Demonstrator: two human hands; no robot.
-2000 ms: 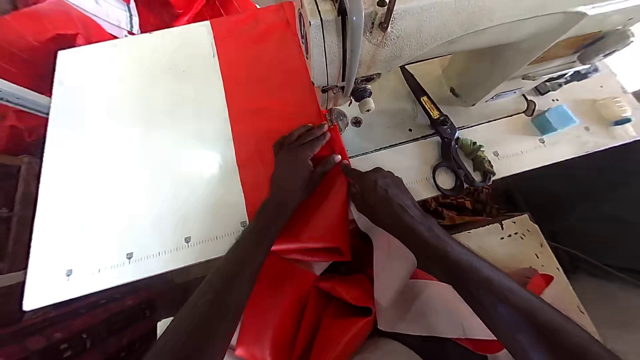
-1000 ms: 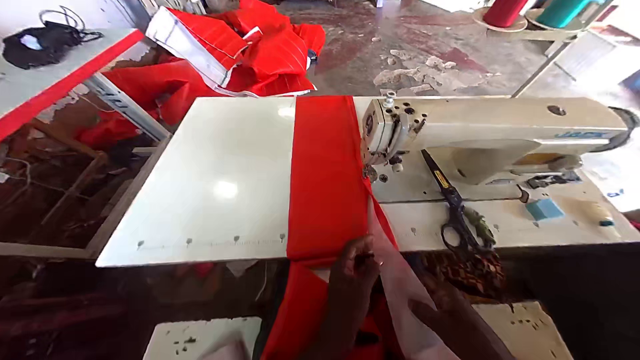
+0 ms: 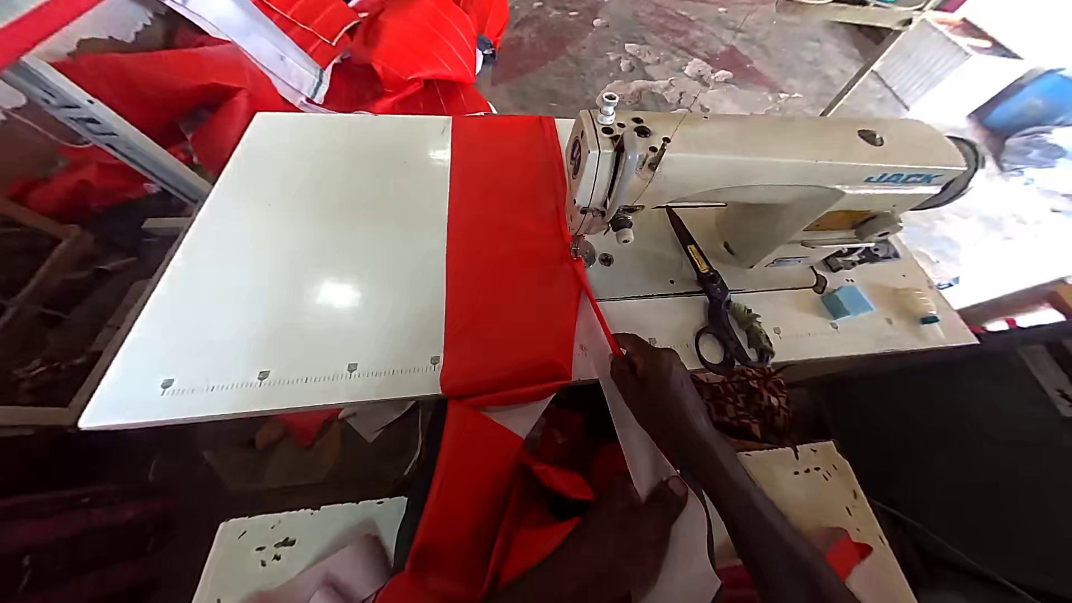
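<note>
A wide red fabric strip (image 3: 511, 251) lies on the white sewing table (image 3: 310, 251) and hangs over its front edge. Its right edge runs under the presser foot of the Jack sewing machine (image 3: 754, 167). My right hand (image 3: 657, 394) pinches a narrow strip with a folded red edge and white underside (image 3: 615, 402), just in front of the needle area. Lower down, my left hand (image 3: 615, 523) holds the same strip between thumb and fingers, below the table edge. Black-handled scissors (image 3: 716, 310) lie right of the needle area.
A light blue block (image 3: 846, 301) and a small pale bottle (image 3: 917, 306) sit on the table's right part. Patterned cloth (image 3: 749, 406) hangs under the front edge. More red fabric (image 3: 410, 50) is heaped behind the table. Pale boards (image 3: 821, 494) stand lower in front.
Two seconds ago both hands were on the red fabric by the needle. Since one second ago my right hand has moved up along the strip and my left hand down. The view has shifted.
</note>
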